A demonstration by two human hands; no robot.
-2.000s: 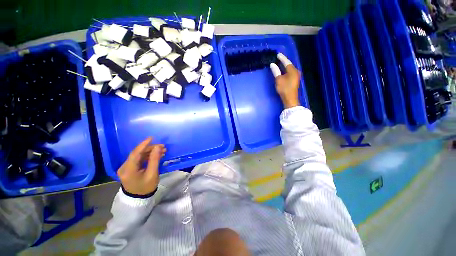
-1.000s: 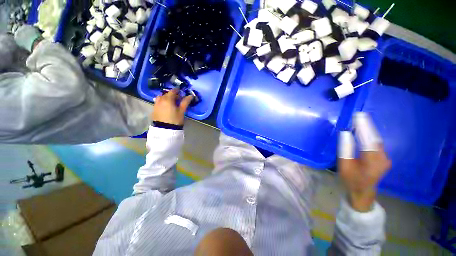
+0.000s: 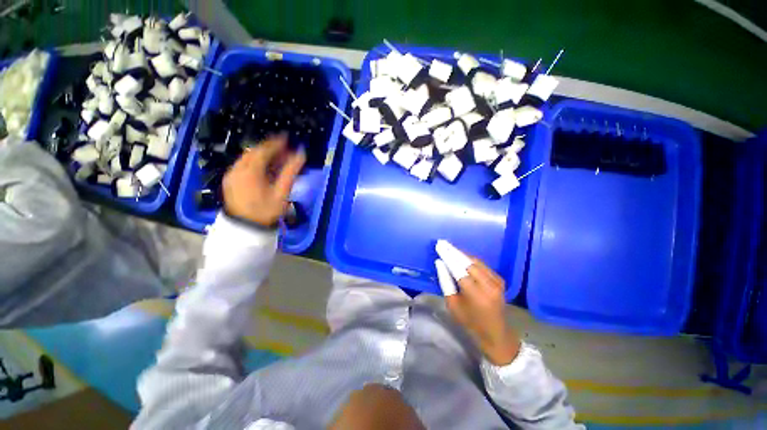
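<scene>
My left hand (image 3: 261, 180) is over the left blue tray (image 3: 313, 214), above a heap of black housings (image 3: 277, 97). Its fingers are curled; whether it grips a housing cannot be told against the dark heap. My right hand (image 3: 478, 304) is at the near edge of the middle blue tray (image 3: 404, 210), white cots on thumb and finger, tips slightly apart, nothing visible between them. White-and-black blocks (image 3: 450, 138) with thin leads fill the far part of that tray. All-black units (image 3: 607, 154) stand in close rows at the far end of the right blue tray (image 3: 614, 252).
Another blue tray with white blocks (image 3: 139, 105) lies further left, beside a coworker's sleeve (image 3: 63, 239). A green surface (image 3: 505, 29) is behind the trays. Stacked blue trays (image 3: 747, 277) are at the far right edge. A thin dark band is on my left wrist.
My right hand has moved from the far end of the right tray to the middle tray's near edge. My left hand has moved from the middle tray to the left tray. The view has shifted left.
</scene>
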